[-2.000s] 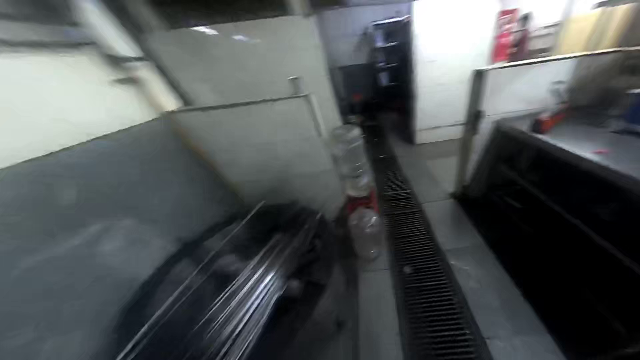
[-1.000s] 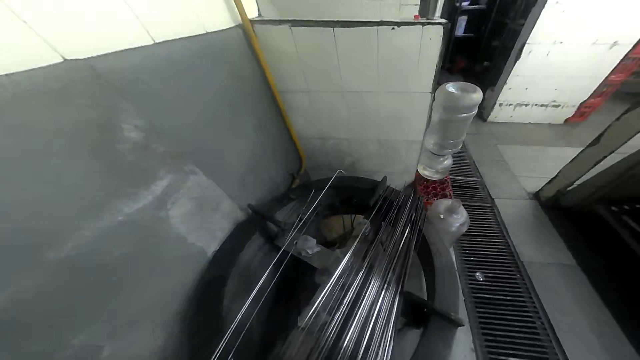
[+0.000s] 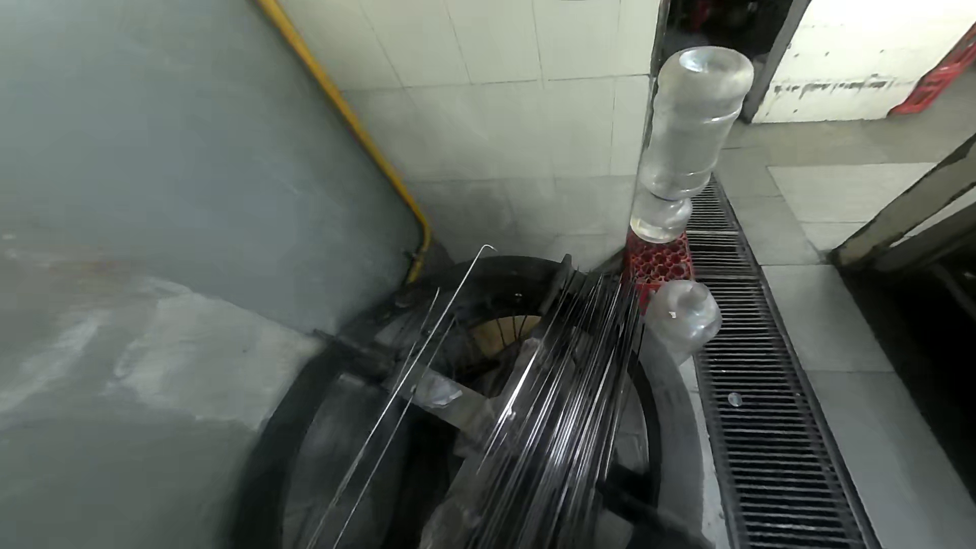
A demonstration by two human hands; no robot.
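Neither of my hands shows in the head view. A bundle of thin shiny metal rods [image 3: 560, 412] runs up from the bottom edge across a large round black metal stand [image 3: 679, 427]. Left of the bundle, a long thin rod with a bent tip [image 3: 412, 366] and another thin rod beside it slant the same way. Whatever the lower ends rest on or are held by is out of the frame. Under the rods, the stand's flat crossbar [image 3: 450, 400] and a dark round middle are partly hidden.
A large clear plastic bottle [image 3: 690, 126] stands upside down above a red plastic crate [image 3: 659, 263]. Another clear bottle [image 3: 682, 313] is nearer. A metal floor drain grate [image 3: 778, 442] runs along the right. A yellow pipe [image 3: 351, 118] descends the corner between the grey wall [image 3: 152, 191] and white tiled wall [image 3: 518, 130].
The view has swung down and closer to the round stand and the rods. No hand shows in any of the frames.
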